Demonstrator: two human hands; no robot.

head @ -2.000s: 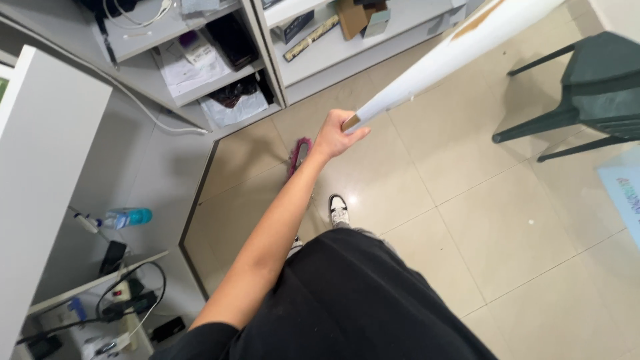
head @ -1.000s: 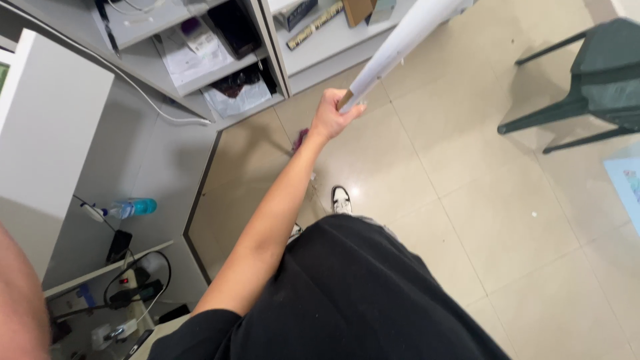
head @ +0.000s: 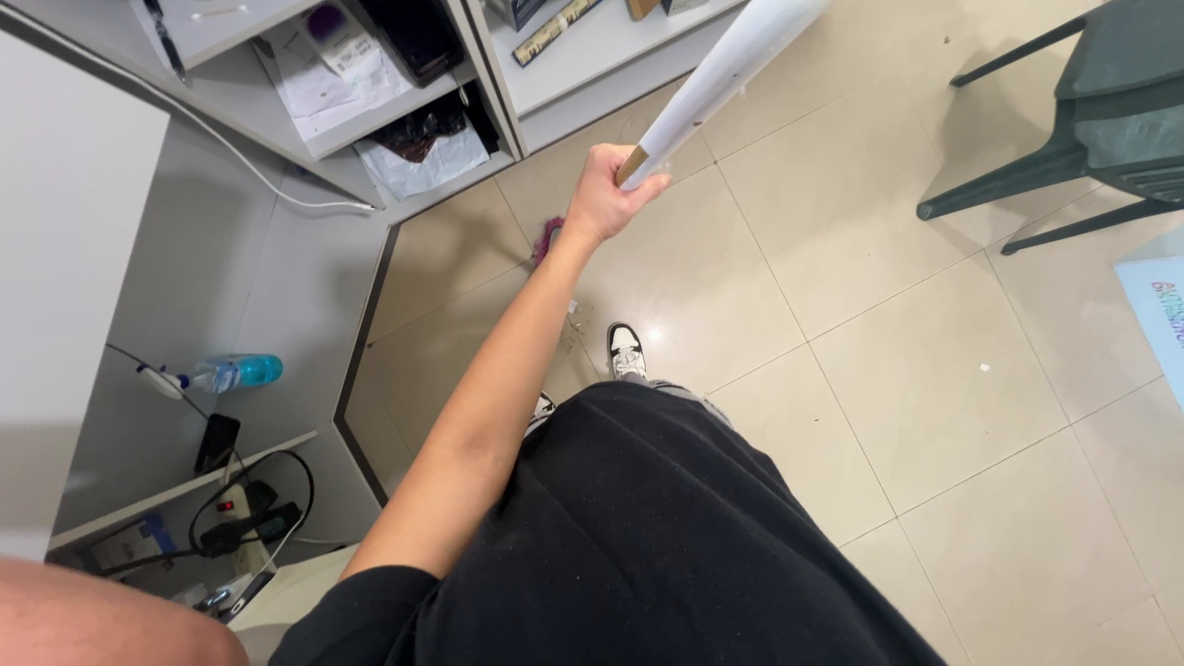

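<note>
My left hand is closed around the lower end of a long white panel with a brown edge. The panel slants up and to the right from my fist and runs out of the top of the head view. My bare left forearm reaches up from a black sleeve at the lower left. Beneath, my black-and-white sneaker stands on the tiled floor. My right hand does not show. A blurred skin-coloured shape fills the bottom left corner; whose body part it is, I cannot tell.
Grey shelves with papers and a plastic bag stand at the upper left. Below them are a blue bottle, cables and a power strip. A pink fuzzy item lies beyond my forearm. At the right is a dark green plastic chair.
The white panel has swung to a steeper slant, its upper part shifting left. My left hand has stayed closed on it. The skin-coloured shape has come into view at the lower left.
</note>
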